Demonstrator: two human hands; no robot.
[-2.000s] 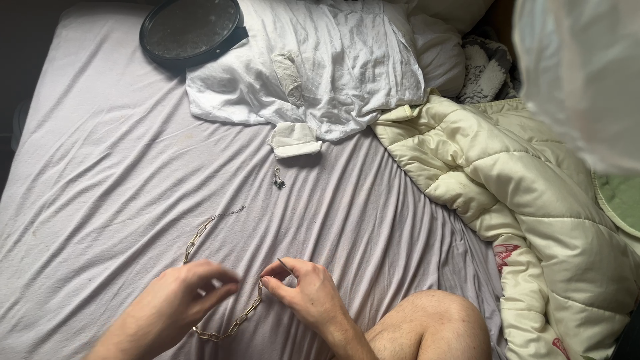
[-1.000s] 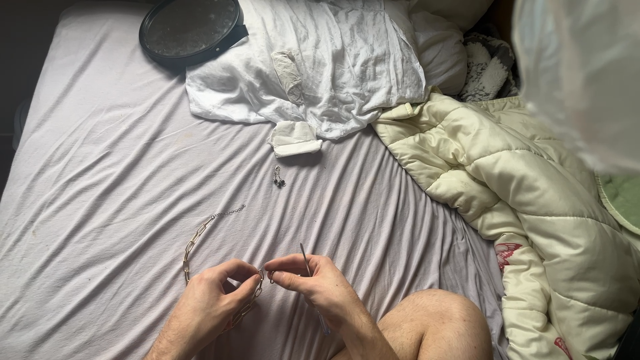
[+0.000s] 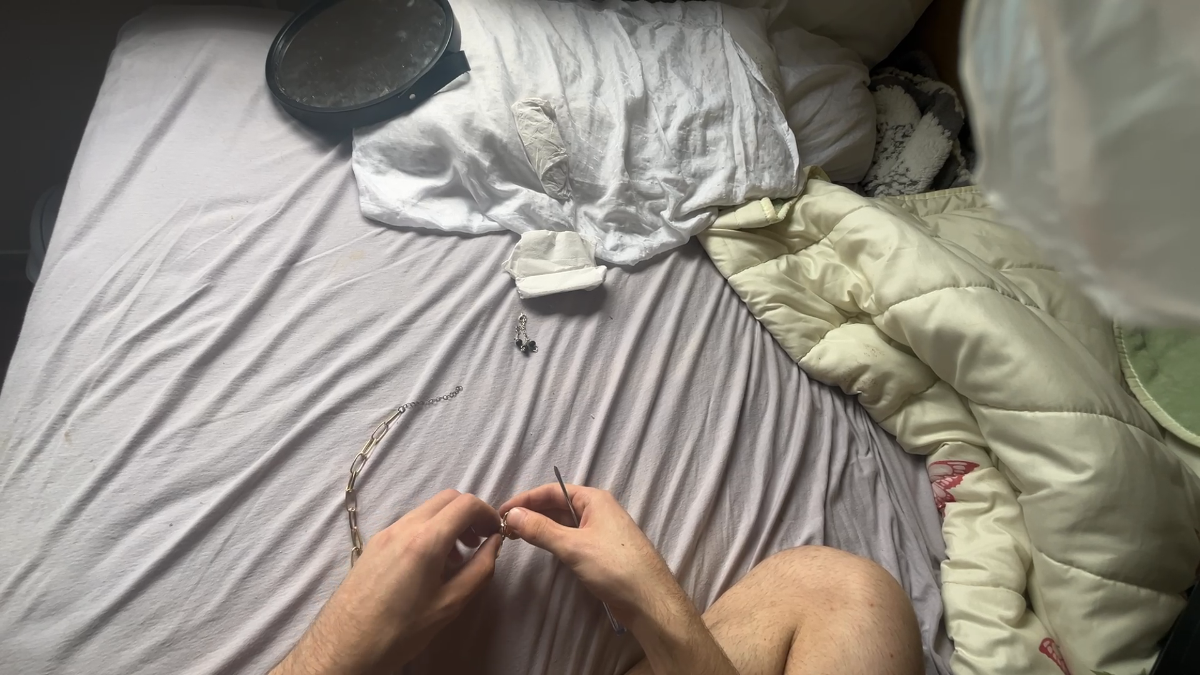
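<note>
A gold-coloured paperclip-link chain curves over the bedsheet, with a thin extender chain at its far end. My left hand pinches the near end of this chain between thumb and forefinger. The fingertips of my right hand meet them and hold the same end. A slim metal tool lies through my right hand, its tip above the fingers and its other end below the palm. My left hand hides part of the chain. Beyond both hands lies a small piece of jewellery with dark pieces.
A small off-white cloth pouch lies against a white cloth. A dark-rimmed round mirror is at the upper left. A pale yellow quilt covers the right side, and my bare knee is at the lower right.
My left hand, apart from the right two seconds ago, has moved right and now meets it at the chain's end. The metal tool stays in my right hand. The chain's near part has gone behind my left hand.
</note>
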